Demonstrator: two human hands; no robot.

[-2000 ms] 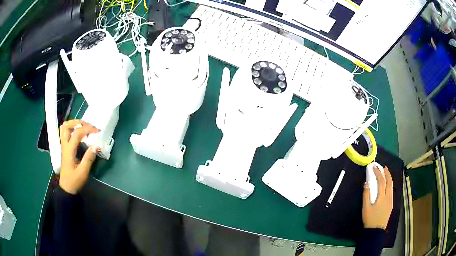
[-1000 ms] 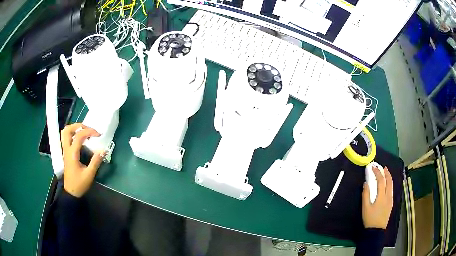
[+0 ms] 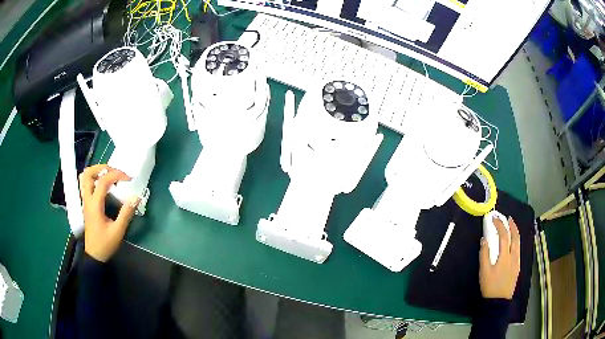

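Several white PTZ dome cameras lie in a row on the green bench mat (image 3: 192, 248), with dark lens and LED rings at the far end. My left hand (image 3: 104, 215) grips the base of the leftmost camera (image 3: 133, 109). Two more cameras, one left of centre (image 3: 229, 112) and one at centre (image 3: 325, 152), lie untouched. The rightmost camera (image 3: 414, 179) has its base partly on the black mouse pad (image 3: 431, 291). My right hand (image 3: 501, 265) rests on the white mouse (image 3: 491, 235) on the pad.
A long white keyboard (image 3: 305, 56) and a monitor (image 3: 464, 33) stand behind the cameras. A black printer (image 3: 66, 59), with a white label strip (image 3: 68, 159) over a smartphone (image 3: 84, 149), is at left. A yellow tape roll (image 3: 489, 198) and a thin white stick (image 3: 443, 246) lie by the mouse.
The view has shifted slightly. The leftmost camera's base sits slightly nearer me than two seconds ago, with my left hand still on it. My right hand stays on the mouse.
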